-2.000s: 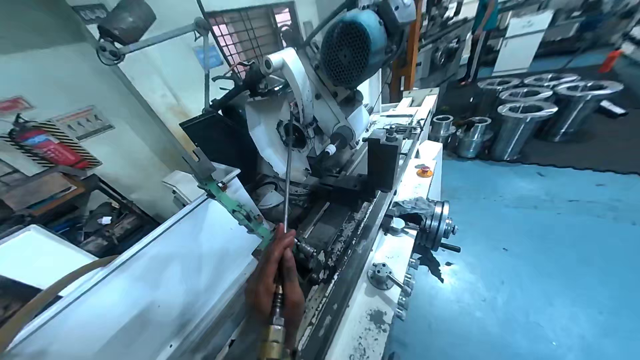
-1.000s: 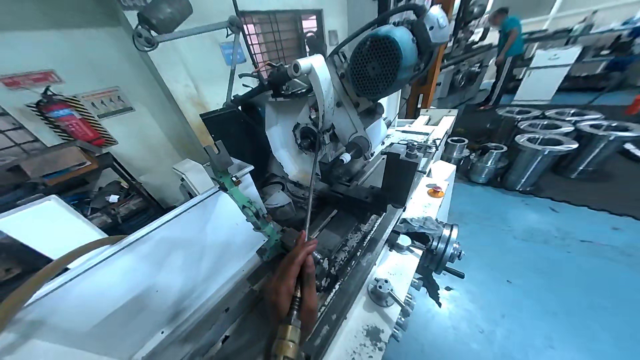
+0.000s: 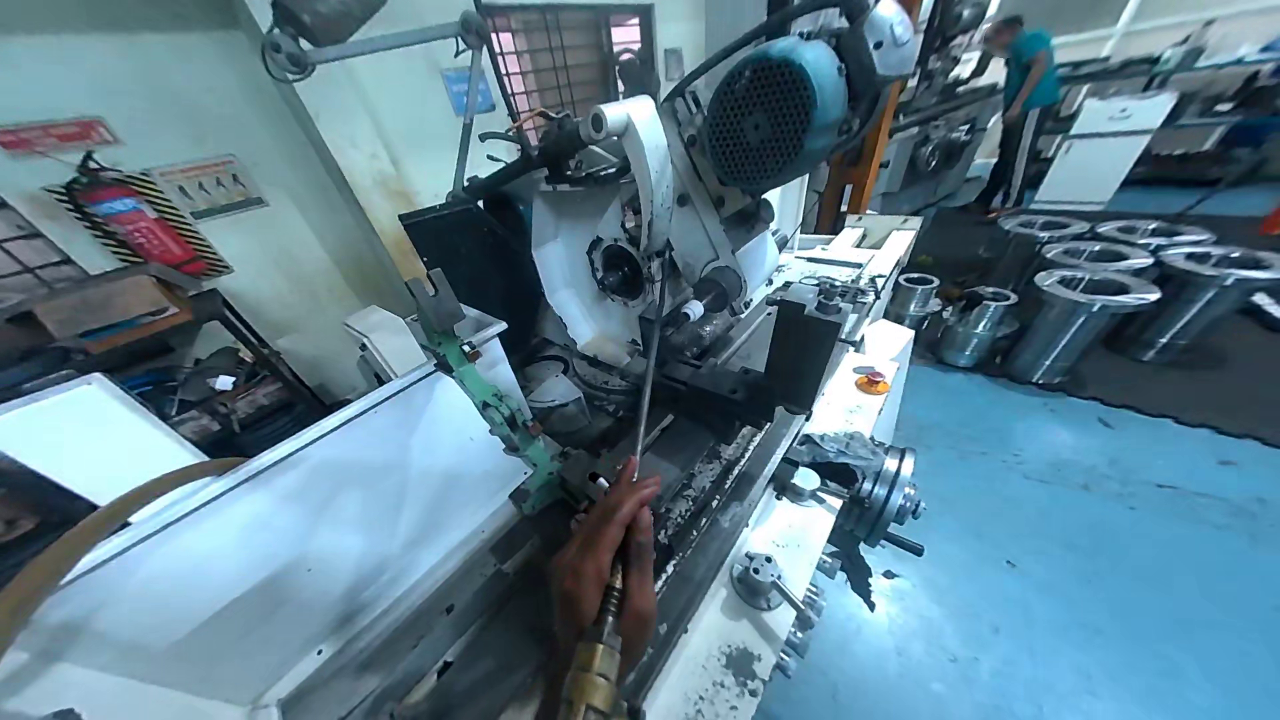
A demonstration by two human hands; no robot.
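Note:
My left hand (image 3: 605, 565), at the lower middle, is closed around a long thin metal pipe (image 3: 650, 385) with a brass fitting (image 3: 592, 680) at its near end. Upward from the hand, the pipe runs over the bed of a grinding machine, its far end beside the white wheel guard (image 3: 585, 270) and a dark round opening. A green-painted bracket (image 3: 500, 410) stands left of the pipe. The dark machine slide (image 3: 720, 390) is to its right, with dirt or residue along the bed. My right hand is not in view.
A blue-green motor (image 3: 775, 115) hangs over the machine. At the right are a handwheel (image 3: 885, 495), an orange-ringed red button (image 3: 872, 383) and several flanged metal cylinders (image 3: 1085, 320). A tan hose (image 3: 110, 520) curves at left. Another person (image 3: 1025, 100) stands far back.
The view has shifted somewhat left since the oldest frame. My left hand keeps its hold on the pipe throughout. The person at the back has come more fully into view.

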